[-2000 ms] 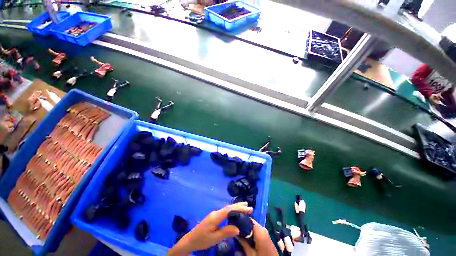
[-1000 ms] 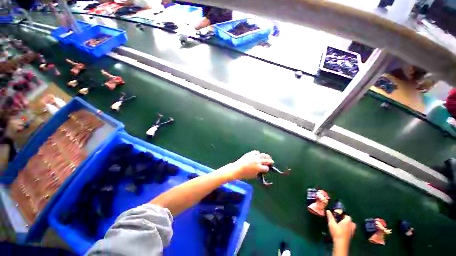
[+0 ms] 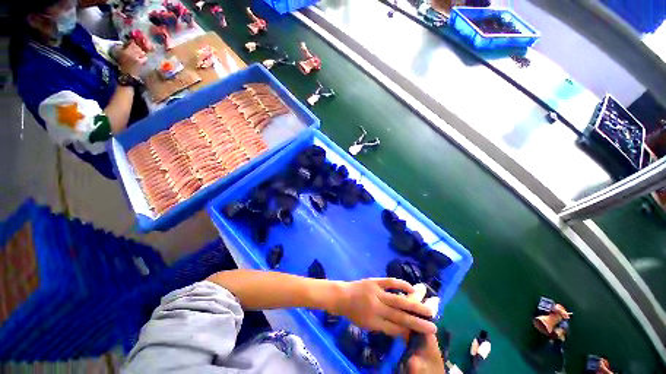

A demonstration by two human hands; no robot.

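Observation:
My left hand (image 3: pixel 372 303) is over the near right part of the blue parts tray (image 3: pixel 234 245), its fingers closed around a black-and-cream leg part (image 3: pixel 418 294). My right hand (image 3: pixel 426 358) is just below it at the tray's right edge, partly cut off by the lower edge; its grip is partly hidden, and both hands meet at the dark part. Black moulded pieces (image 3: pixel 350 191) lie in loose clumps in the tray, with blue floor showing between them. Another black-and-cream leg part (image 3: pixel 480 346) lies right of the tray.
The green belt (image 3: pixel 438 186) carries a Y-shaped black-and-white subassembly (image 3: pixel 363 142) and a flesh-coloured torso subassembly (image 3: pixel 551 319). A tray of flesh-coloured limbs (image 3: pixel 123 164) adjoins on the left. A person in a blue jacket (image 3: pixel 62 91) is at upper left; stacked blue crates (image 3: pixel 95 281) are lower left.
Both hands have come back from the belt and met over the tray's right side, and the left hand now holds a black-and-cream part. The view has turned left.

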